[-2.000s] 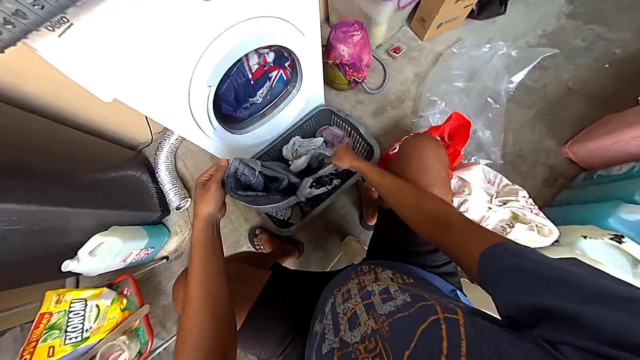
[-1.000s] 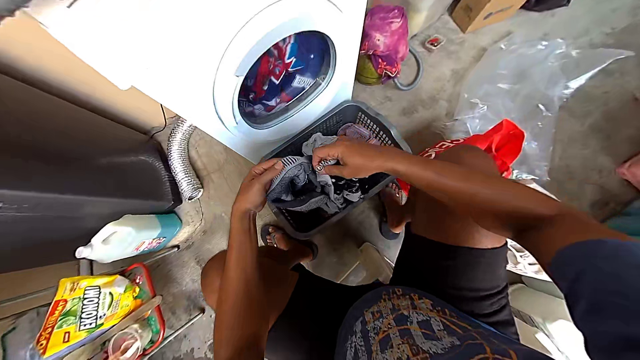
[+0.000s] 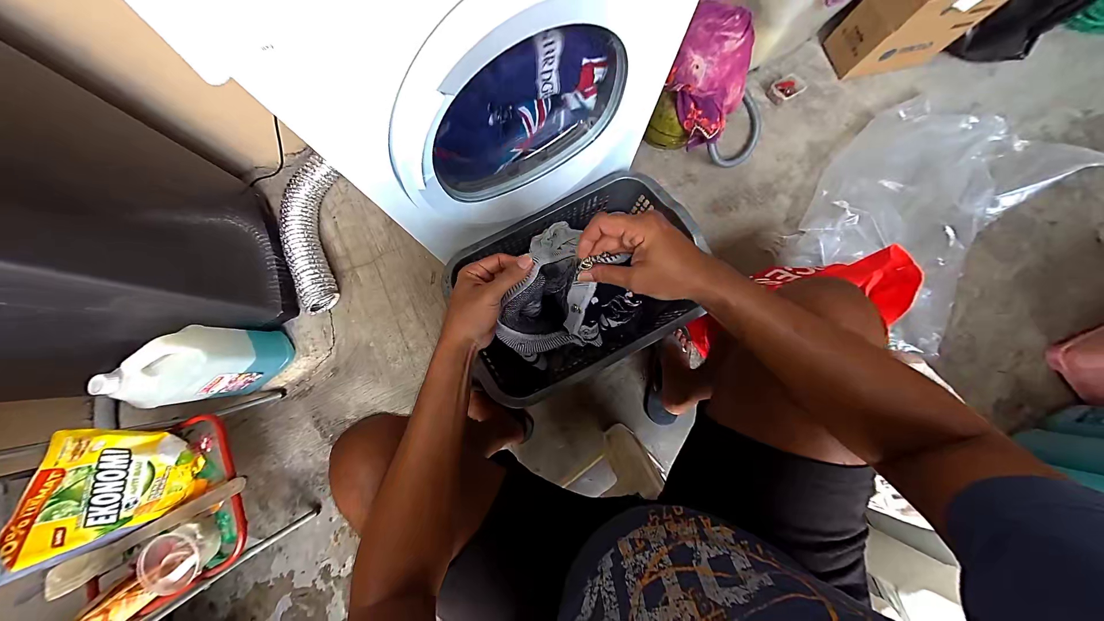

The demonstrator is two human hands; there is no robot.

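Observation:
A grey garment [image 3: 539,302] with a striped waistband is spread between my hands, over a dark grey plastic laundry basket [image 3: 673,200]. My left hand [image 3: 487,293] pinches its upper left edge between thumb and fingers. My right hand [image 3: 642,254] holds its upper right edge, near a small round metal fastener [image 3: 586,263]. Dark cloth shows in the basket beneath it. Right behind the basket stands a white front-loading laundry machine [image 3: 405,95], its round door shut, with dark blue, red and white laundry [image 3: 535,103] visible through the glass.
A silver flexible duct [image 3: 306,233] and a bottle of liquid [image 3: 198,366] are on the left. A yellow packet [image 3: 95,492] lies on a rack at lower left. A pink bag [image 3: 711,65], a cardboard box [image 3: 906,34], clear plastic sheeting [image 3: 931,190] and a red bag [image 3: 893,280] are on the right.
Both hands have shifted their grip along the garment, which now hangs more open between them. The laundry seen through the machine's door has changed position.

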